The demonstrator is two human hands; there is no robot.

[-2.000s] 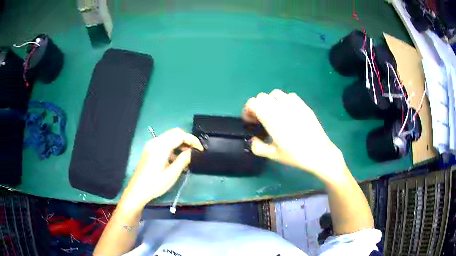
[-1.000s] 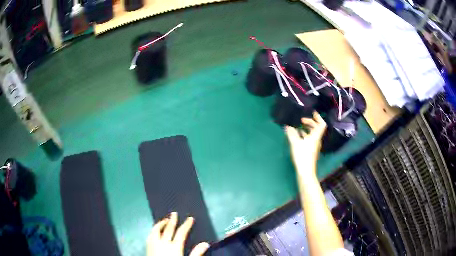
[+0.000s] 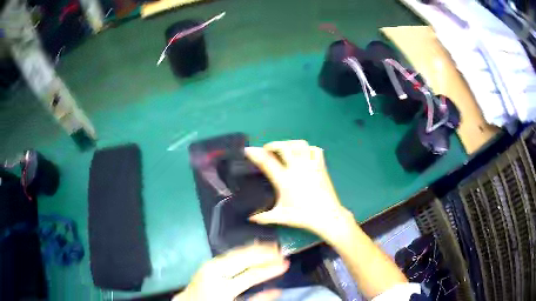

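Note:
A black cylindrical speaker housing (image 3: 250, 191) with blurred red and white wires lies on a flat black mesh cover (image 3: 203, 154) in front of me. My right hand (image 3: 300, 191) grips the housing from its right side, thumb below and fingers above. My left hand (image 3: 238, 273) is at the near end of the mesh, blurred and cut off by the lower edge; whether it holds anything cannot be told. A second mesh cover (image 3: 119, 217) lies flat to the left.
Several wired black housings (image 3: 420, 144) stand at the right beside a cardboard sheet (image 3: 441, 70). One housing (image 3: 188, 53) stands at the back. A pale post (image 3: 50, 88) and blue netlike bundle (image 3: 62, 241) are left. A slatted crate (image 3: 499, 206) sits below the right edge.
My right hand has moved left from the housing group and now holds a housing over the mesh. My left hand is still by the mesh's near end. The view has shifted.

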